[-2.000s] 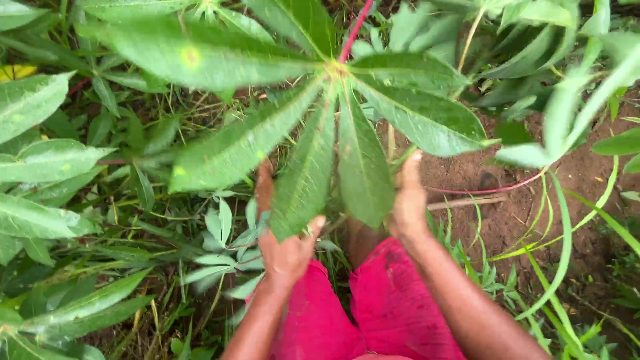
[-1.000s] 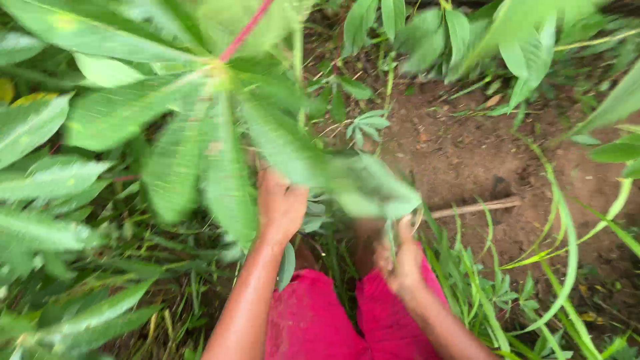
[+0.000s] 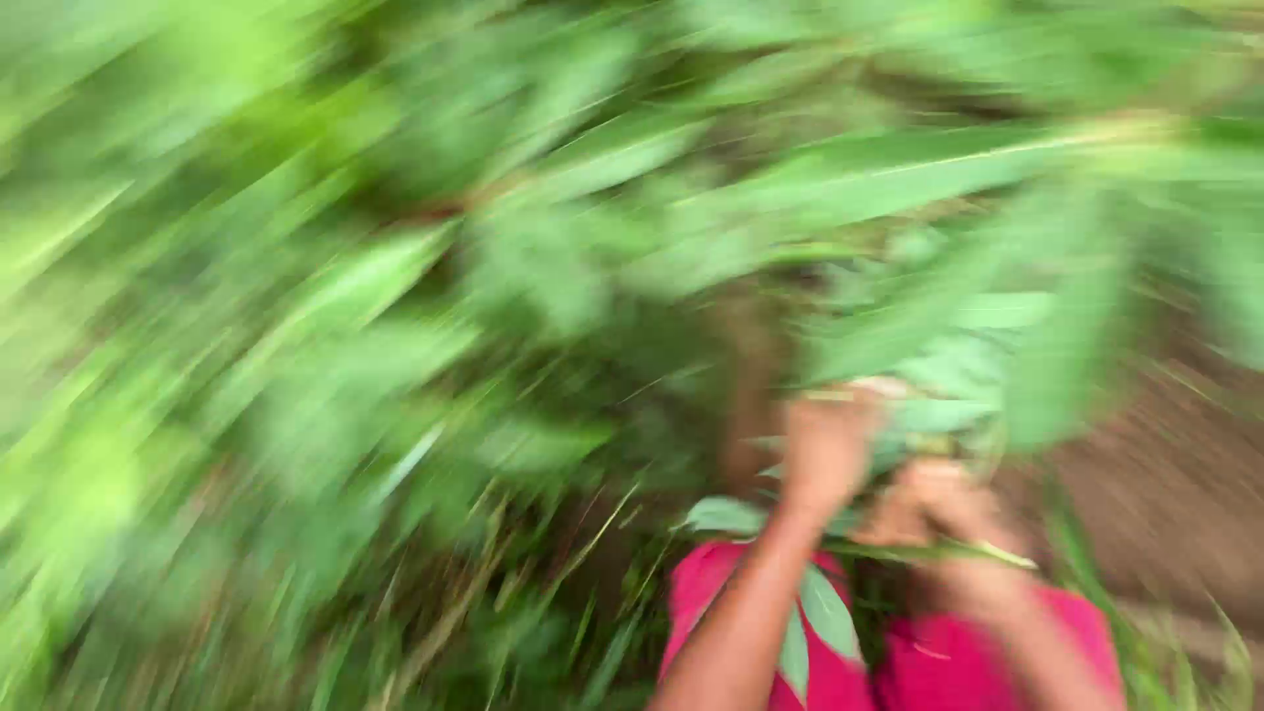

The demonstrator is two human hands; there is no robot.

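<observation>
My left hand (image 3: 834,444) is closed around green plant stems, low and right of centre. Just right of it and slightly lower, my right hand (image 3: 938,504) grips a thin green stem whose pale end sticks out to the right. Pale green leaves (image 3: 953,380) bunch above and between both hands, and a few small leaves (image 3: 828,612) hang below over my pink shorts (image 3: 948,662). A large lobed leaf (image 3: 1076,286), cassava-like, spreads above the hands and hides part of the bunch. Motion blur hides the fingers' detail.
Dense blurred foliage (image 3: 346,375) fills the left and upper parts of the view. Grass blades (image 3: 592,632) stand at the lower left. Bare brown soil (image 3: 1175,474) lies at the right, with more grass at the lower right edge.
The hands, apart two seconds ago, are now close together among the leaves. A thin stem now shows in the right hand. The view has swung left and is strongly blurred.
</observation>
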